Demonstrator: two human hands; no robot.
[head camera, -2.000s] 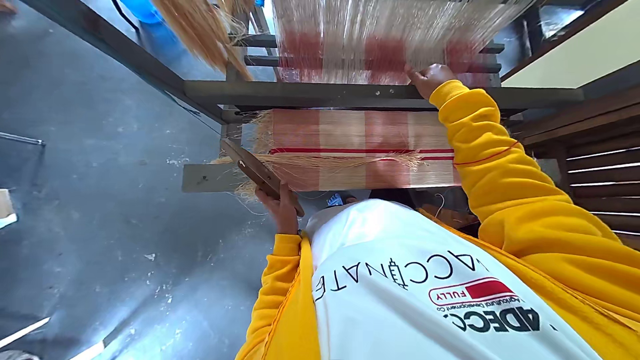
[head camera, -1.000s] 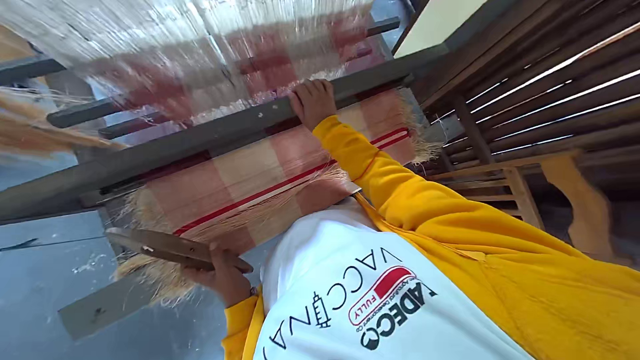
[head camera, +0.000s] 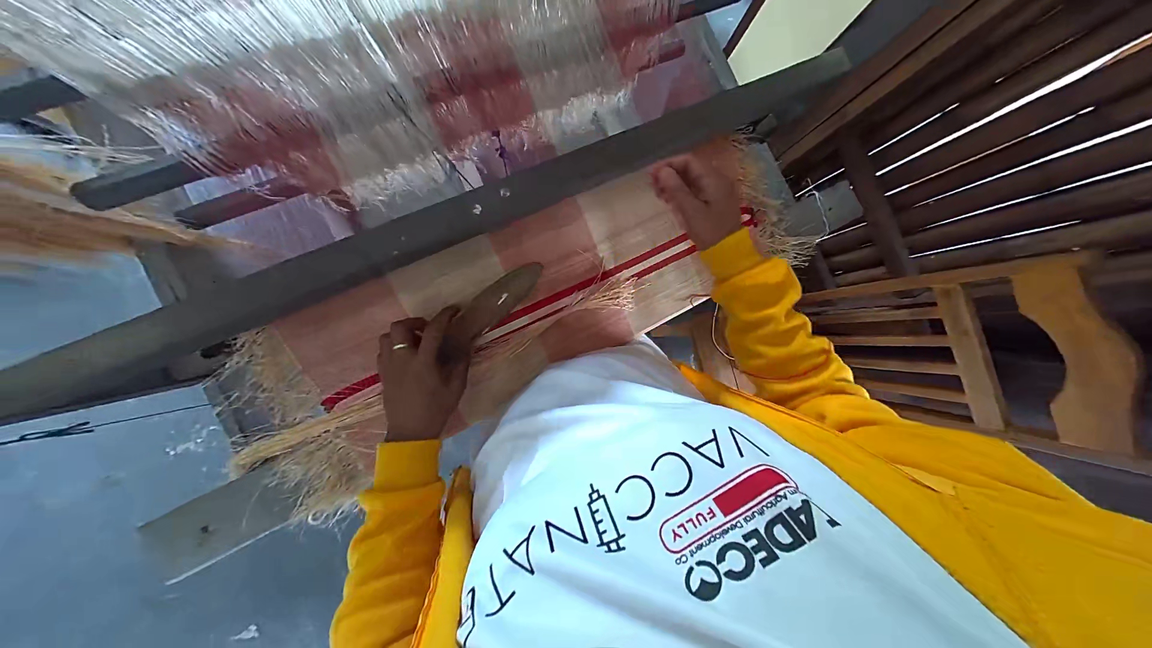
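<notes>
My left hand (head camera: 421, 373) grips one end of a wooden weaving shuttle (head camera: 508, 292), which lies slantwise over the woven cloth. My right hand (head camera: 702, 193) rests at the right part of the cloth, just below the dark wooden beam, fingers bent; whether it holds anything cannot be told. The woven cloth (head camera: 540, 229) has pink and cream checks, two red stripes and frayed edges. A bundle of loose tan fibres (head camera: 310, 436) lies across its near part. Beyond the beam (head camera: 432, 216) spread the loom's pale and reddish warp threads (head camera: 315, 81).
A grey wooden board (head camera: 220, 517) juts out at the lower left of the loom. More tan fibres (head camera: 72, 211) hang at the far left. On the right stand a wooden bench (head camera: 967, 355) and a slatted wall (head camera: 1017, 135).
My left hand has brought the shuttle from beyond the cloth's left edge to over the cloth. My right hand has moved from the beam to the cloth's right part. The view has turned and come closer.
</notes>
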